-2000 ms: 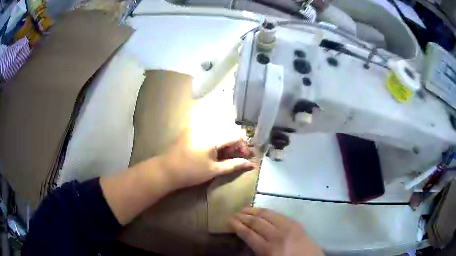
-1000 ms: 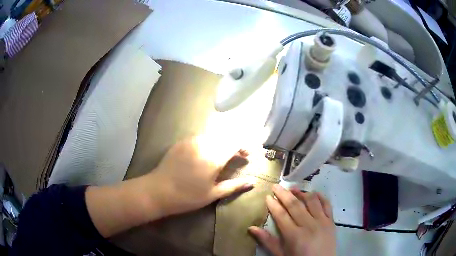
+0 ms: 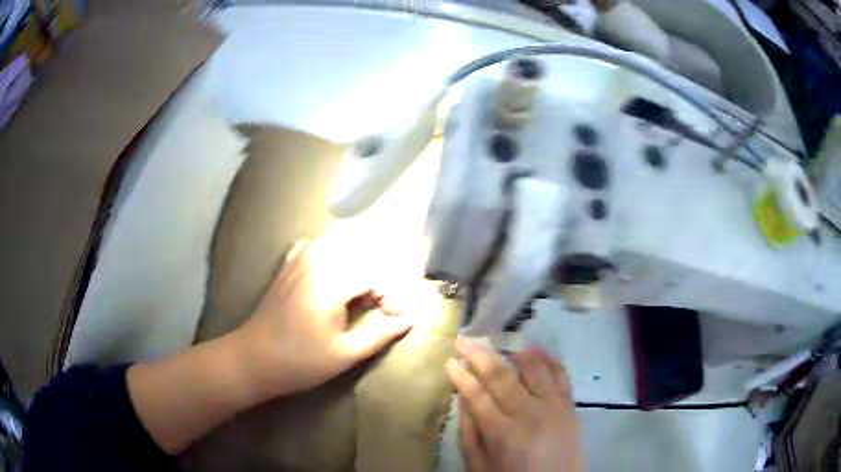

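A brown garment panel (image 3: 254,198) lies on the white table under the sewing machine head (image 3: 572,184). A patch pocket (image 3: 402,415) of lighter brown cloth lies on it, its upper end in the lamp glare. My left hand (image 3: 309,327) lies flat on the panel, thumb towards the needle, fingers washed out by glare. My right hand (image 3: 516,401) rests at the pocket's right edge, fingertips just below the presser foot (image 3: 450,289). The needle is hidden by glare and blur.
The machine lamp (image 3: 383,166) hangs left of the head. A smartphone (image 3: 667,358) lies right of the needle. A panel stack (image 3: 74,157) is at the left, beside a pale fabric piece (image 3: 152,230). A thread spool (image 3: 784,203) stands by the machine arm.
Since two seconds ago, my right hand has moved up from the pocket's lower edge to beside the presser foot. My left hand stays on the panel. The view has shifted and blurred.
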